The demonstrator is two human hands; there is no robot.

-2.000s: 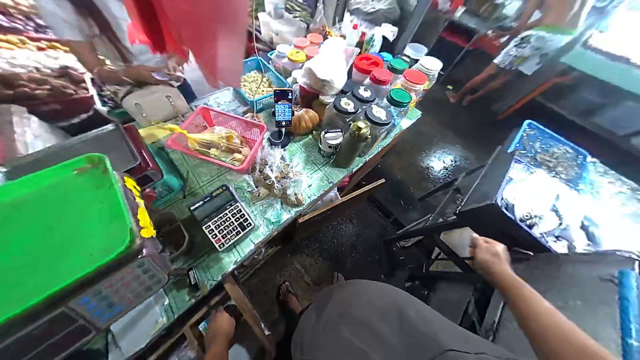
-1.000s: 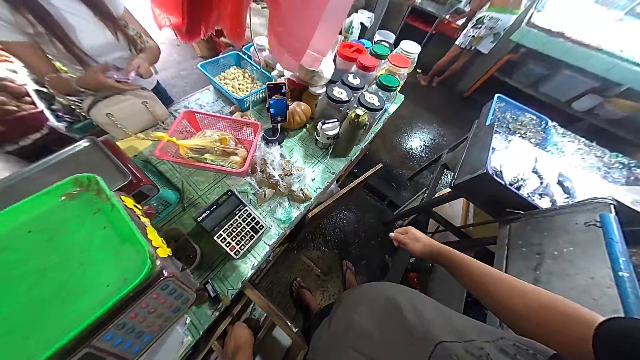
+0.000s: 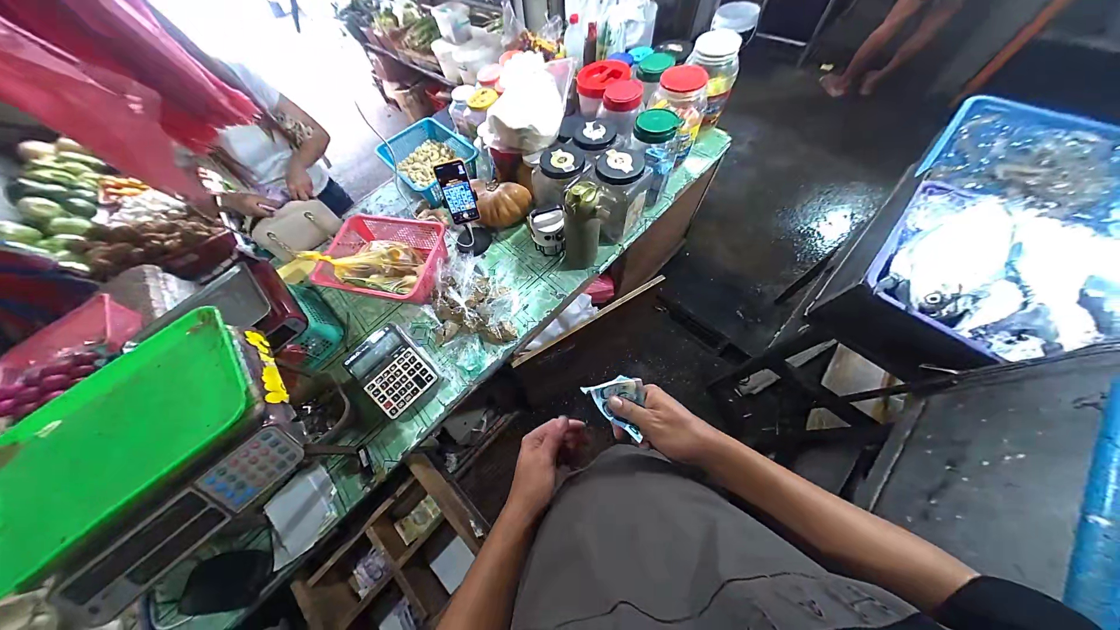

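Note:
My right hand holds a small bunch of bluish banknotes between thumb and fingers, over my lap. To its left, my left hand has its fingers loosely curled, and I cannot tell whether anything is inside them. Ahead and to the left, a desk calculator lies on the green counter. Below the counter's edge is a wooden drawer with compartments, some with paper notes in them. A phone stands upright on a holder beside a pumpkin.
A weighing scale with a green tray fills the lower left. Lidded jars and a pink basket stand on the counter. Fish lie in a crate at the right. Across the counter is a person with a handbag.
My right hand has come in from the right to my lap, and banknotes now show in it. My left hand has moved from beside the drawer to over my lap.

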